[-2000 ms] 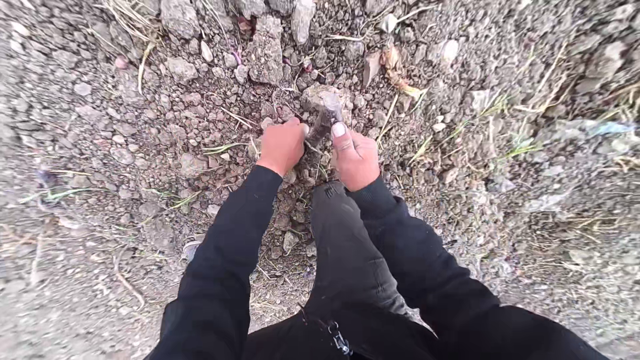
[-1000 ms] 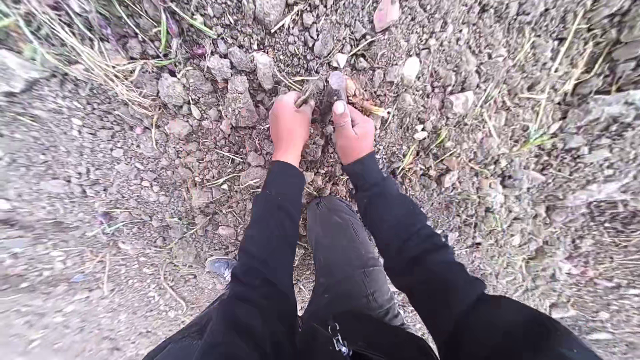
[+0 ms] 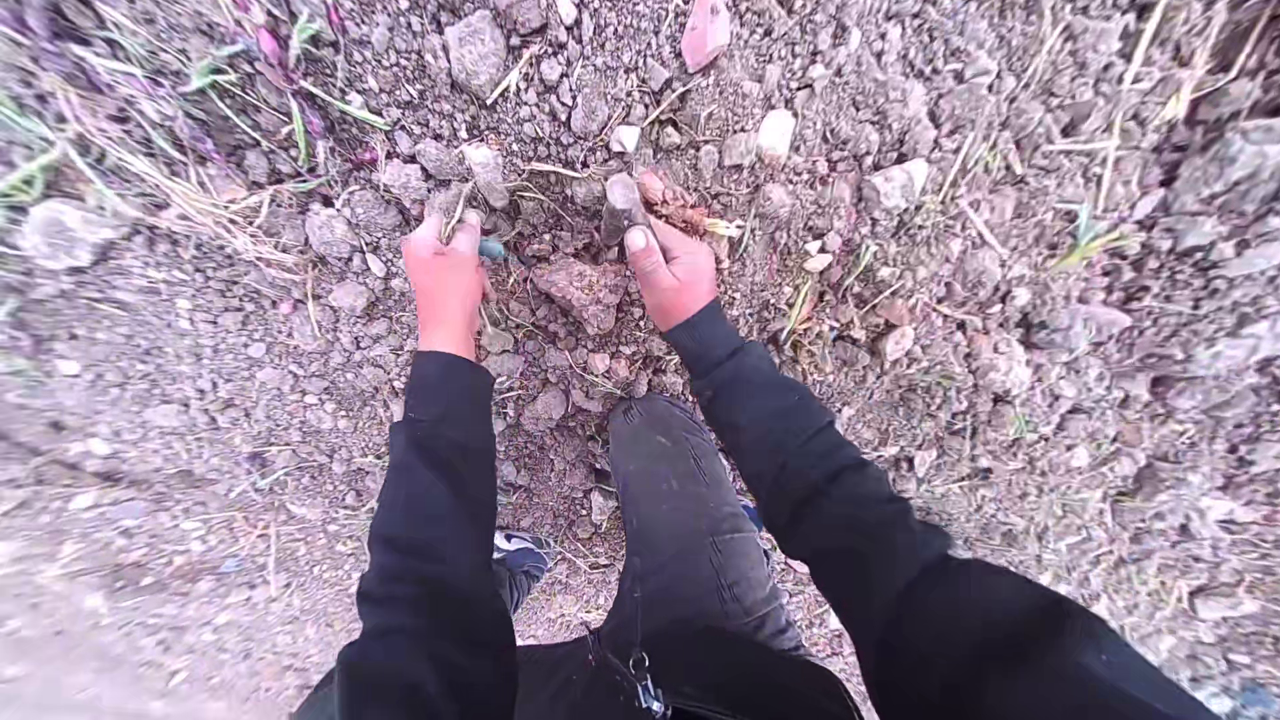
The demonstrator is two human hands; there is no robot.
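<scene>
My left hand (image 3: 447, 275) is closed around a thin brown stem or stick (image 3: 457, 215), and a small blue-green piece (image 3: 491, 249) shows at its right side; what that piece is, I cannot tell. My right hand (image 3: 676, 268) grips a dark, smooth, rounded object (image 3: 622, 200), perhaps a tool's end, with the thumb on top of it. Between the hands and slightly below lies a reddish-brown clod or rock (image 3: 584, 292). Just behind the right hand's fingers sits a rusty-orange, crumpled piece of dry matter (image 3: 668, 198).
Stony soil surrounds both hands. Dry stalks and green blades (image 3: 190, 190) lie at upper left, a pink stone (image 3: 705, 33) at the top, pale stones (image 3: 776, 135) upper right. My bent knee (image 3: 655, 430) is below the hands, a shoe (image 3: 523, 551) left of it.
My hands were close together one second ago; they are now farther apart, the left one out to the left. The reddish-brown clod between them now shows plainly. The view has shifted.
</scene>
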